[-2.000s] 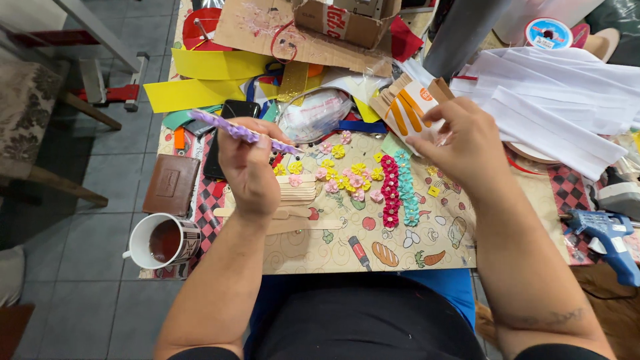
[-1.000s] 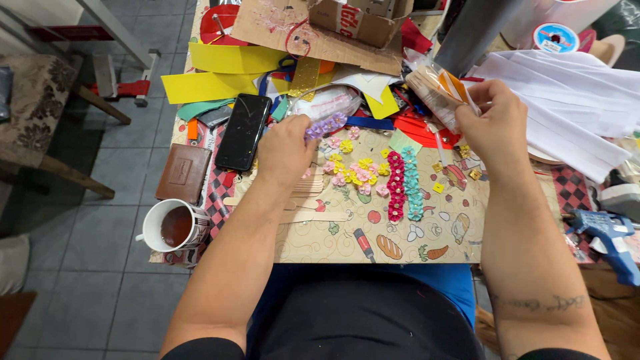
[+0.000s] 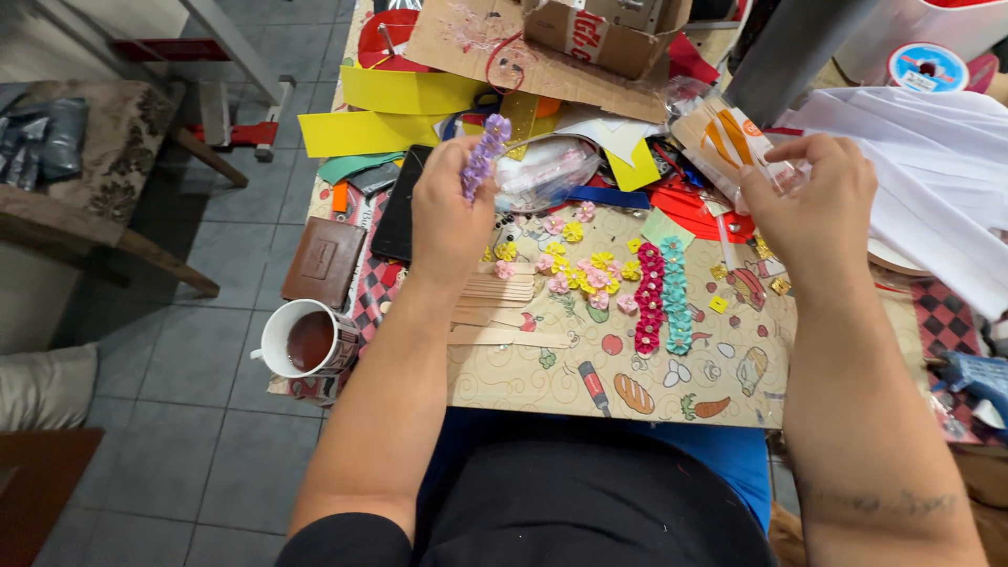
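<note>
My left hand (image 3: 450, 209) grips a strip of purple fabric flowers (image 3: 487, 153), raised above the table beside a black phone (image 3: 400, 206). The fingers of my right hand (image 3: 815, 197) hold the edge of a clear plastic packet (image 3: 728, 150) with a printed card in it. Between the hands lie a magenta flower strip (image 3: 650, 299) and a turquoise flower strip (image 3: 676, 295), side by side and upright in the view. Loose pink and yellow flowers (image 3: 587, 272) are scattered to their left, near several wooden craft sticks (image 3: 500, 287).
A mug of dark drink (image 3: 305, 340) and a brown leather wallet (image 3: 323, 262) stand at the left table edge. Yellow sheets (image 3: 370, 134), a cardboard box (image 3: 606, 35) and a ribbon spool (image 3: 928, 69) lie at the back. White fabric (image 3: 929, 173) and a blue glue gun (image 3: 976, 378) are on the right.
The purple strip, low over the table one second ago, is now raised and more upright in my left hand. The packet in my right hand has turned so its printed face shows more.
</note>
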